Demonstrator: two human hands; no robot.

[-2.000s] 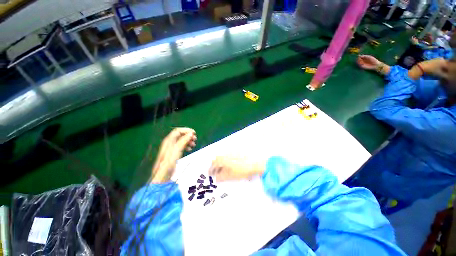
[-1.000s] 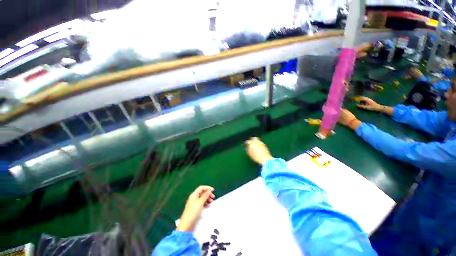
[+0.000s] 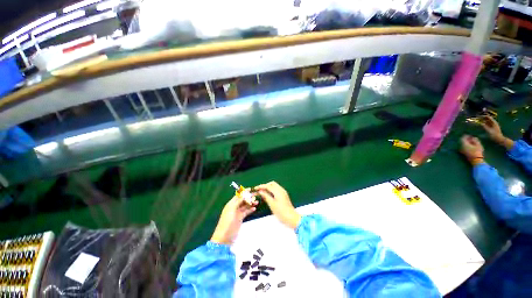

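A yellow unit with a silver end (image 3: 245,194) is held in the fingertips of my left hand (image 3: 231,216), above the near edge of the green belt. My right hand (image 3: 276,201) touches the unit's right side; whether its fingers hold a small part is too small to tell. Small black parts (image 3: 255,266) lie in a loose pile on the white board (image 3: 361,233), below my hands. A few yellow units (image 3: 406,193) lie at the board's far right corner.
A yellow unit (image 3: 400,144) lies on the green belt (image 3: 303,157) near the pink-wrapped post (image 3: 446,110). A black parts bag (image 3: 111,262) and a filled tray (image 3: 45,256) are at left. Another person's hands (image 3: 473,148) are at right. A raised shelf (image 3: 256,49) spans the view.
My right hand, over the belt a second ago, has come back beside my left hand. A yellow unit now shows between them. The view has shifted, showing the filled tray at left.
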